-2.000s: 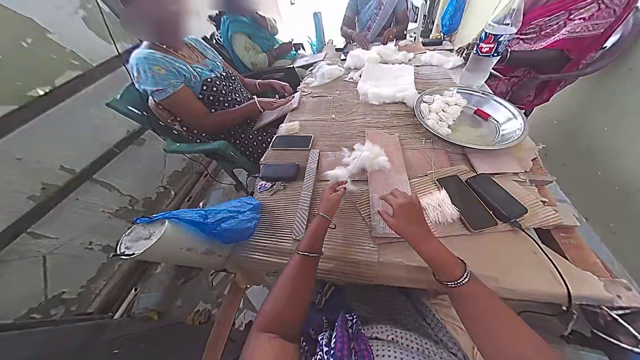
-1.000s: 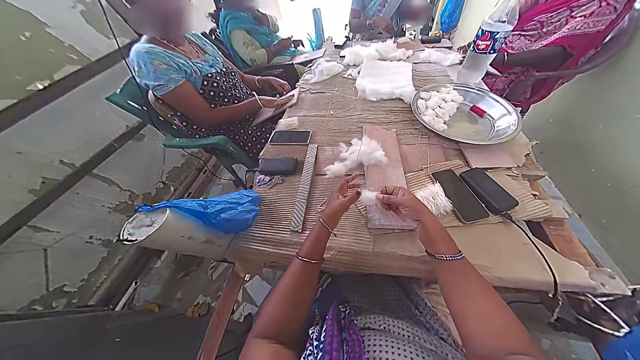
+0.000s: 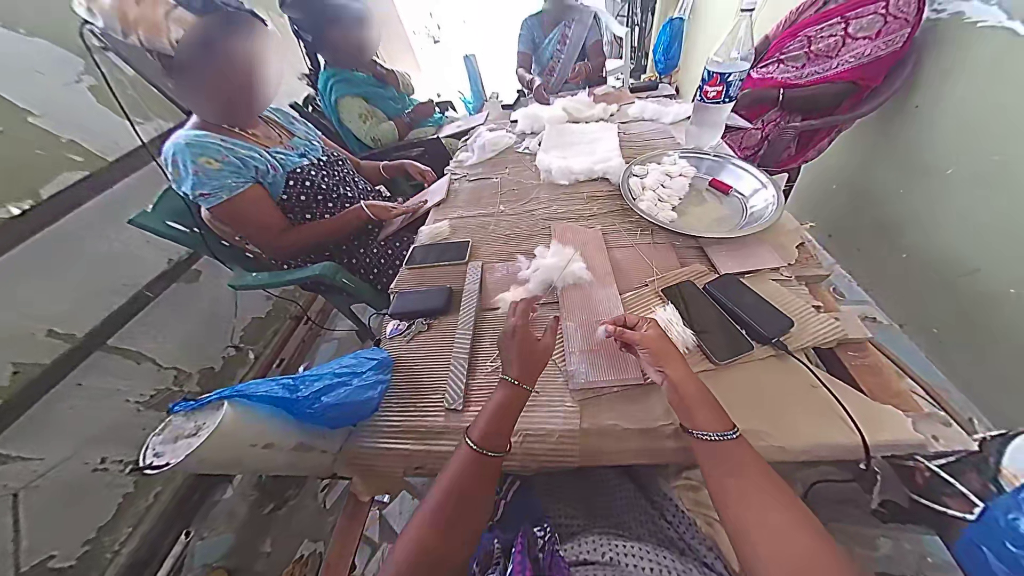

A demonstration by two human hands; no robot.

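My left hand [image 3: 526, 342] is held with its fingers apart at the near end of a loose tuft of cotton wool [image 3: 554, 268]; I see nothing in it. Between thumb and fingertips, my right hand [image 3: 646, 340] pinches a small white piece of cotton [image 3: 603, 330] above a ribbed, pinkish board [image 3: 592, 320]. The tuft lies partly on the board's left side. Just right of my right hand is a bundle of thin white wicks [image 3: 674, 326], partly hidden by that hand.
Two black phones [image 3: 707, 322], one with a cable, lie at right. A steel plate [image 3: 768, 216] holds cotton pieces and a red spool; a plastic bottle [image 3: 720, 88] stands behind. At left are a flat patterned strip [image 3: 464, 336], a dark pouch [image 3: 419, 302] and a blue bag [image 3: 320, 388]. People sit around.
My hands, close together at a bit of cotton one second ago, have moved apart. The cotton piece is now in my right hand only.
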